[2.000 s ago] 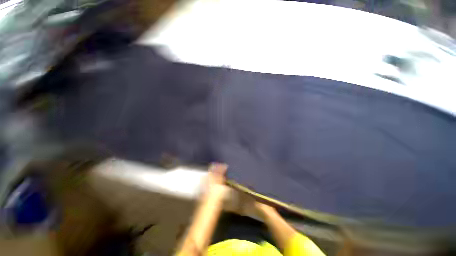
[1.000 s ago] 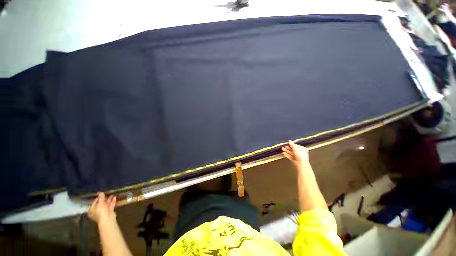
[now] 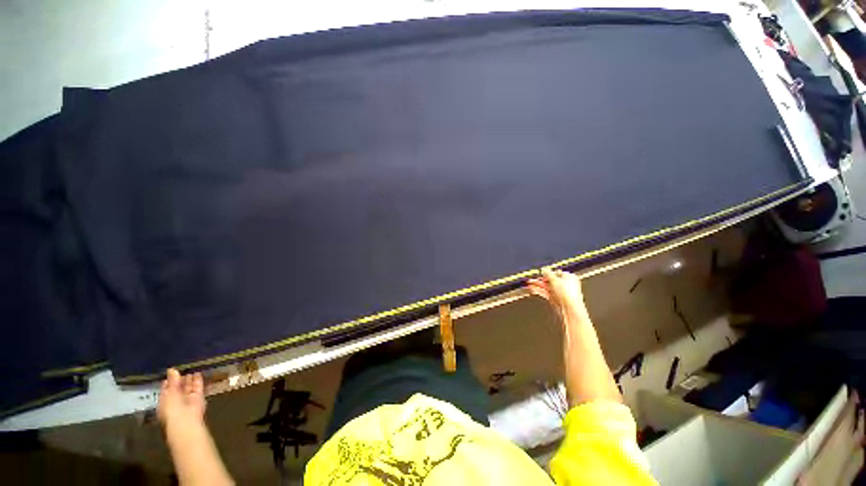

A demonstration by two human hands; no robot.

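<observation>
Dark navy fabric lies over much of the white cutting table, flat at the right and rumpled at the left. Its yellow selvedge runs along the near edge. My left hand is at the near edge on the left, fingertips at the selvedge. My right hand is at the near edge right of centre, thumb and fingers pinching the cloth edge. A wooden ruler hangs at the table edge between my hands. A grey metal bar lies at the fabric's right end.
The white table top shows behind the fabric. Scrap cloth lies in the right corner. A floor fan stands beyond the right end. An open box is on the floor at the lower right.
Since one second ago, the fabric's folds near the middle have become smoother. My left hand has shifted slightly left. Earlier both hands were close together near the middle, in a blurred view.
</observation>
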